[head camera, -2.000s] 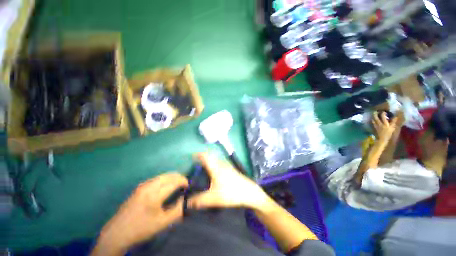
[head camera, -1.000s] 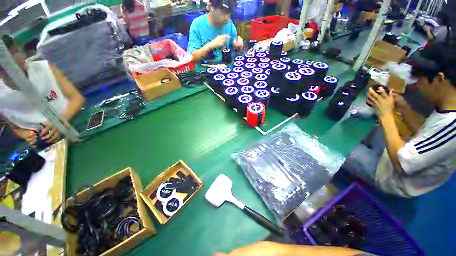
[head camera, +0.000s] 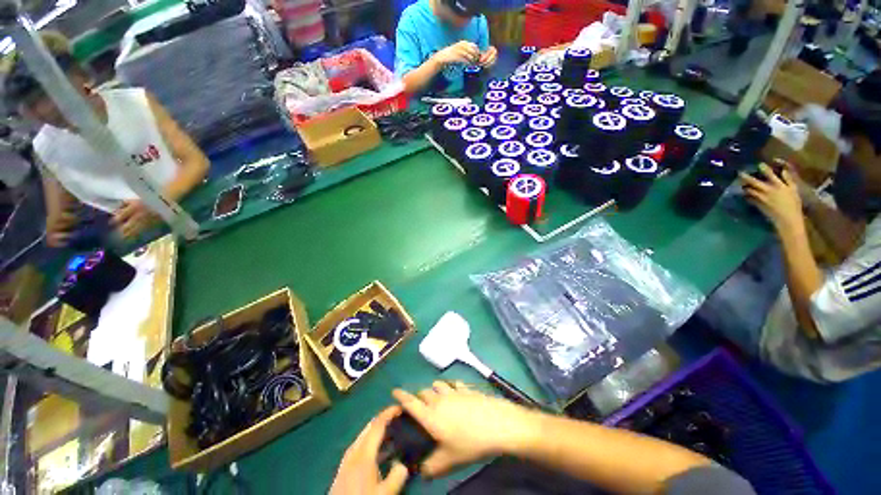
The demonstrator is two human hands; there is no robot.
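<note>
A dark, palm-sized thing [head camera: 410,441], looking like a black speaker body, is held between my two hands low in the picture. My left hand [head camera: 370,458] grips it from the left, partly cut off by the bottom edge. My right hand [head camera: 464,422] lies over its top and right side. The fingers hide much of it, and its end faces cannot be made out. A rubber mallet [head camera: 448,342] lies just above my right hand, white head to the left, its black grip partly behind my right forearm.
A larger carton [head camera: 241,440] of black rings and a smaller carton [head camera: 340,375] with logo discs and black strips stand left. A clear plastic bag [head camera: 591,305] lies right, above a purple crate [head camera: 763,425]. Many black speakers [head camera: 618,160] and one red speaker [head camera: 525,200] stand beyond. People work around.
Both hands with the dark thing have come into view at the bottom; one second ago only a forearm showed there. The bench things sit slightly higher and further right in the picture.
</note>
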